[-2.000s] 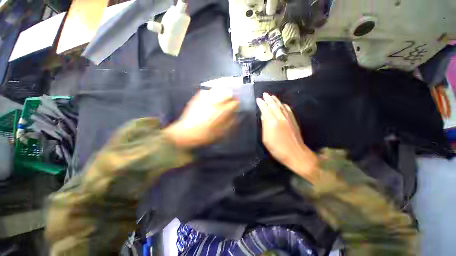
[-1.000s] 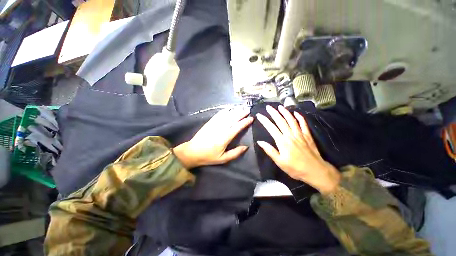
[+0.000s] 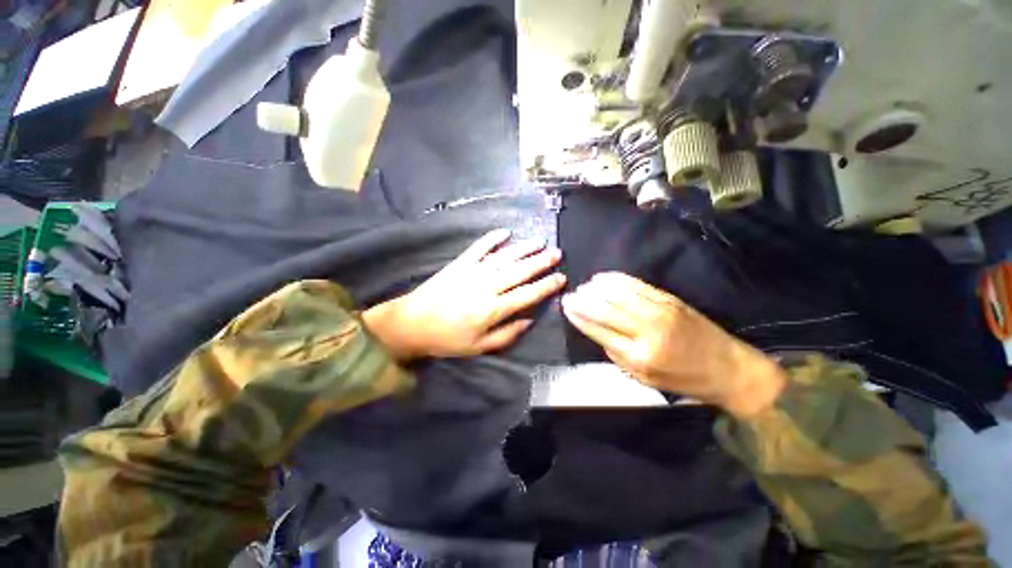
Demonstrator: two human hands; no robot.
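Dark grey garment panels (image 3: 255, 233) spread over the machine table, with a near-black piece (image 3: 710, 266) on the right; their edges meet below the presser foot (image 3: 554, 202). The cream-white sewing machine (image 3: 572, 100) stands above, with ribbed tension knobs (image 3: 692, 153). My left hand (image 3: 472, 297) lies flat on the grey cloth, left of the seam, fingers slightly apart. My right hand (image 3: 666, 338) has its fingers bunched, the tips pinching the black cloth at the seam edge, just below the foot.
The white machine lamp (image 3: 345, 120) hangs left of the needle. A green crate (image 3: 67, 250) with grey pieces stands at the far left. Orange scissor handles (image 3: 994, 300) show at the right edge. A strip of white tabletop (image 3: 594, 386) shows below my hands.
My left hand has moved slightly down from the presser foot. My right hand, flat and spread a second ago, has moved down and its fingers have closed together at the seam edge.
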